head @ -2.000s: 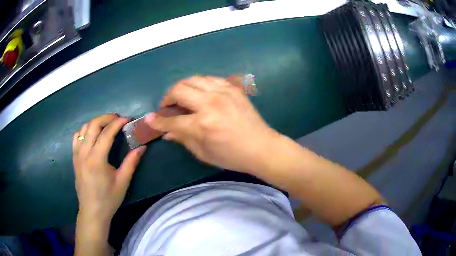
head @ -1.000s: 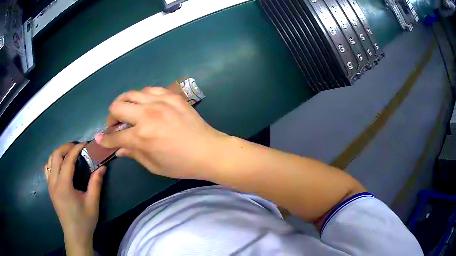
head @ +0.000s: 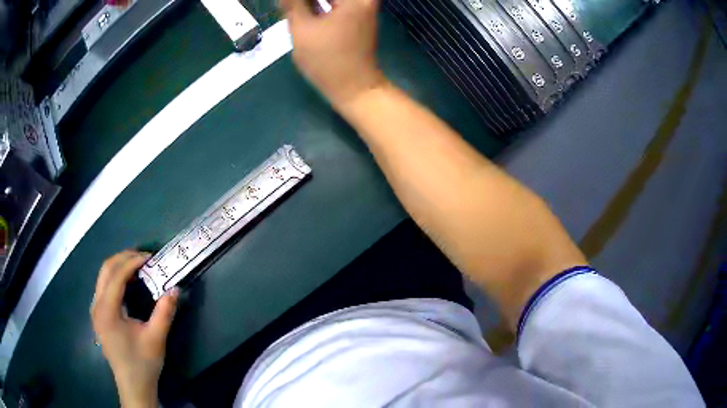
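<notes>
A long narrow silvery panel strip [head: 226, 215] with a row of several small marks lies slanted on the green bench surface. My left hand [head: 130, 307] holds its lower-left end between thumb and fingers. My right hand [head: 339, 48] is beyond the panel at the top edge, blurred and partly cut off, not touching the panel. A small pale bit shows by its fingers; whether it holds anything cannot be told. The brown block is not visible.
A stack of dark ribbed panels [head: 510, 60] lies at the upper right, beyond my right forearm. A white rail [head: 151, 127] curves along the far side, with a pale metal bar end [head: 235, 24] over it. Machine parts stand at the left. Grey floor with yellow lines is at the right.
My right hand has lifted off the panel and moved up and away to the top edge. The brown block no longer covers the panel, whose marked face now shows. My left hand stays at its end.
</notes>
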